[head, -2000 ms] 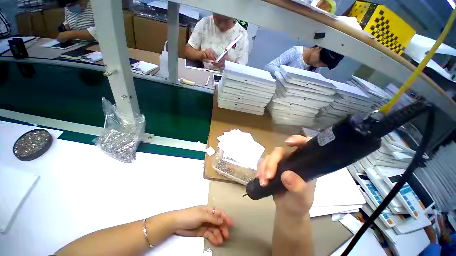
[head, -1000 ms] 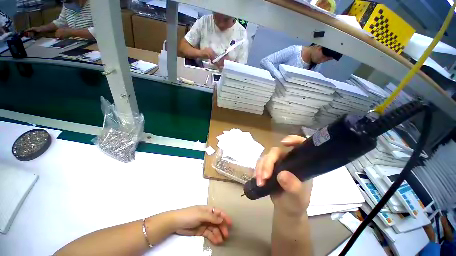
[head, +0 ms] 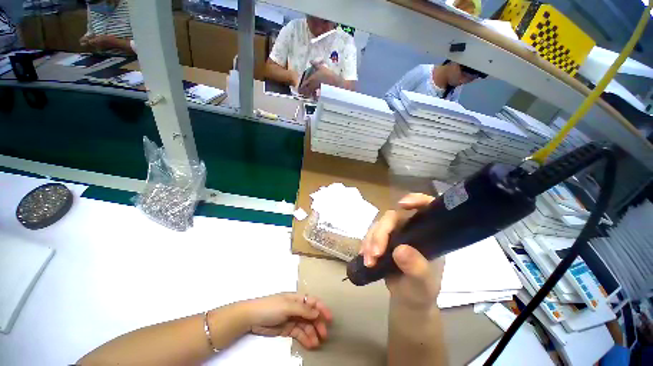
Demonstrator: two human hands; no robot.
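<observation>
My right hand point(head: 408, 261) is wrapped around the black electric screwdriver point(head: 458, 218), which is tilted with its nose and short bit pointing down left, in the air above the tan bench point(head: 351, 314). My left hand point(head: 293, 319) rests palm up with curled fingers at the edge between the white and tan surfaces; I cannot see anything in it. The clear screw box point(head: 331, 241) sits ahead of the hands, partly covered by loose white cards point(head: 344, 209).
Stacked white units point(head: 351, 125) stand behind the screw box. A bag of screws point(head: 170, 199) leans by the metal post. A round screw dish point(head: 44, 205) and a white slab point(head: 20, 275) lie left. Untidy units point(head: 562, 275) and a black cord are at right. People work opposite.
My right hand and the screwdriver have drifted slightly left. My left hand has stayed still. The people opposite have moved their hands and arms.
</observation>
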